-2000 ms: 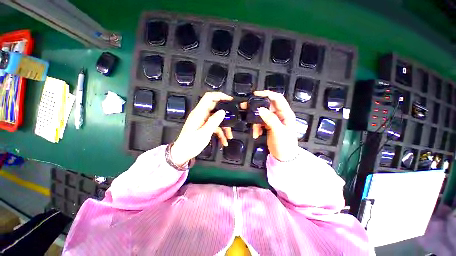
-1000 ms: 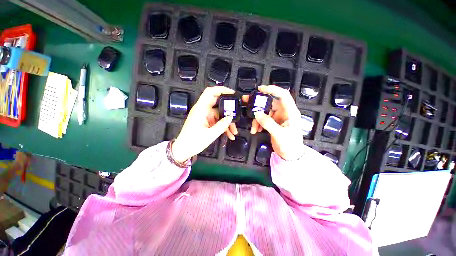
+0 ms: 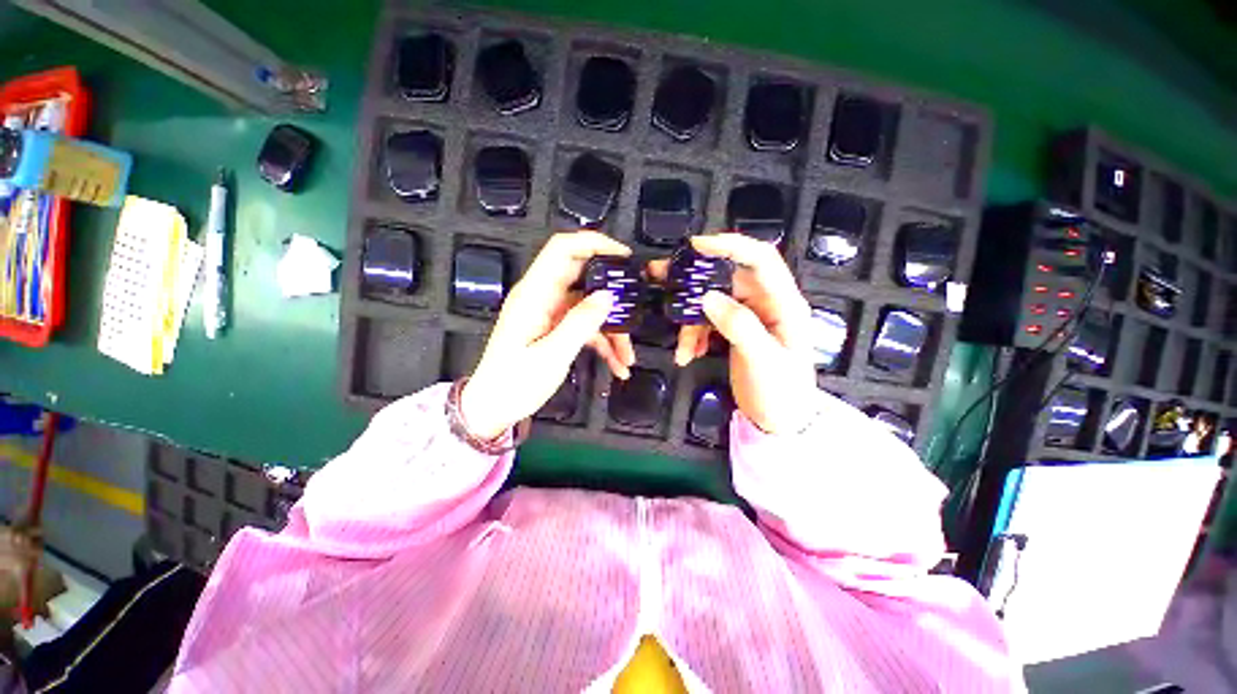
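My left hand [image 3: 543, 336] holds a black smartwatch body [image 3: 617, 294] between thumb and fingers. My right hand [image 3: 757, 328] holds a second black smartwatch body [image 3: 699, 288] beside it. Both faces are turned up and show rows of short bright whitish-purple lines. The hands are over the dark grey foam tray [image 3: 529, 325], whose square pockets hold many glossy black units. The hands hide some middle pockets. A pocket at the top right and one at the lower left are empty. One loose black unit [image 3: 286, 157] lies left of the tray.
At left are a red tray [image 3: 61, 292], a blue-yellow labelled item [image 3: 84, 172], a label sheet [image 3: 141, 285], a pen [image 3: 216, 258] and a white scrap [image 3: 307, 266]. At right are a black box with red lights [image 3: 1042, 278], a cable, a second foam tray [image 3: 1177, 244] and a clipboard [image 3: 1112, 556].
The two held faces went from dark, to a white block with small marks, to rows of short lines. Both hands keep their hold. The view has shifted slightly.
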